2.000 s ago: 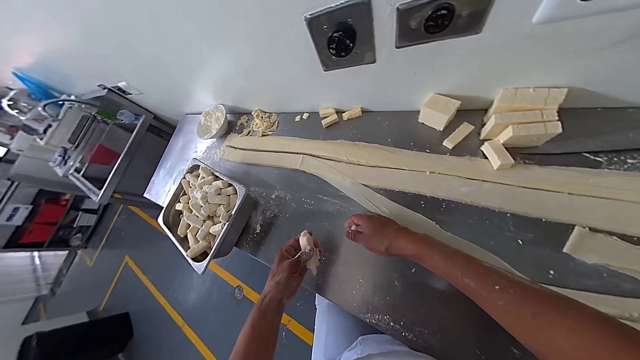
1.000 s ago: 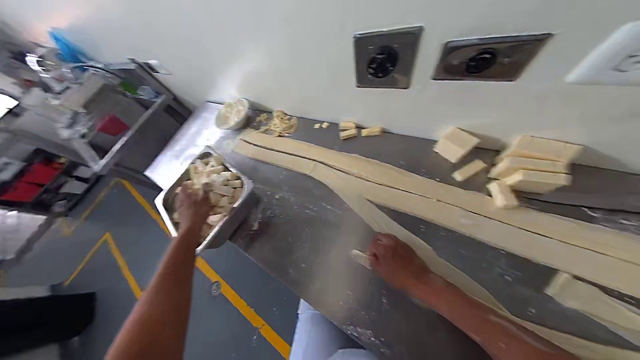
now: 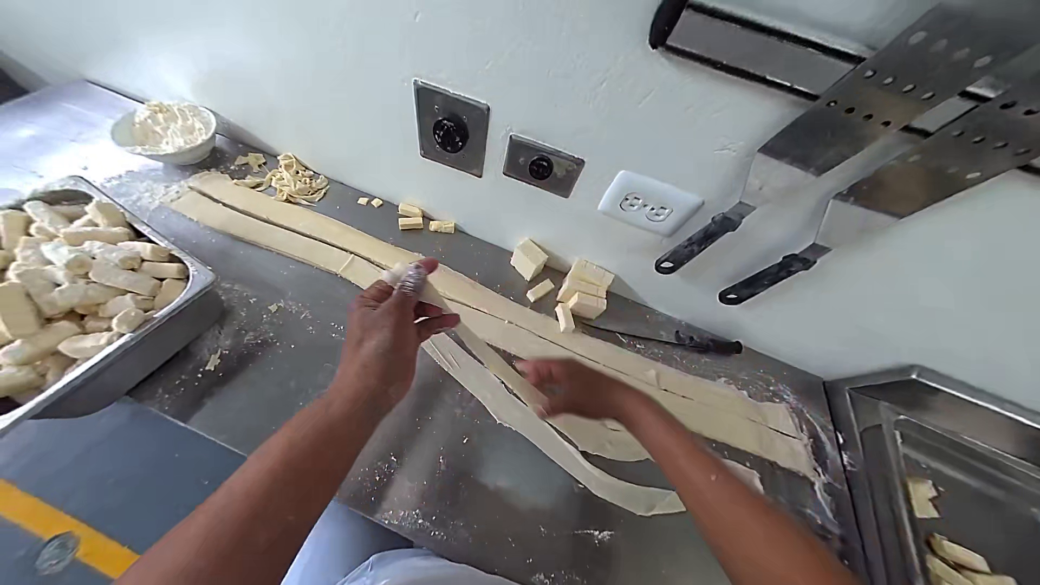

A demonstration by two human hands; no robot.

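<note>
My left hand [image 3: 398,325] is raised over the steel table, its floury thumb and fingers closed on the end of a dough strip [image 3: 479,349]. That strip runs down to the right, beneath my right hand [image 3: 569,386], which is blurred; whether it grips the dough I cannot tell. Long flat dough strips [image 3: 301,231] lie along the table behind both hands. Against the wall are cut cheese blocks [image 3: 583,288], with smaller cheese sticks [image 3: 410,222] farther left. At the left stands a steel pan [image 3: 191,296] full of floured, dough-wrapped pieces.
A bowl of flour [image 3: 169,130] and dough scraps [image 3: 296,180] sit at the back left. A black-handled knife [image 3: 699,343] lies near the wall. Perforated spatulas [image 3: 877,106] hang on a magnetic rack. Another steel pan [image 3: 873,422] with pieces is at the right.
My left hand was in the pan of pieces a second ago and is now over the strips, holding dough. Two seconds ago it held a small piece near the table edge. The view has swung right.
</note>
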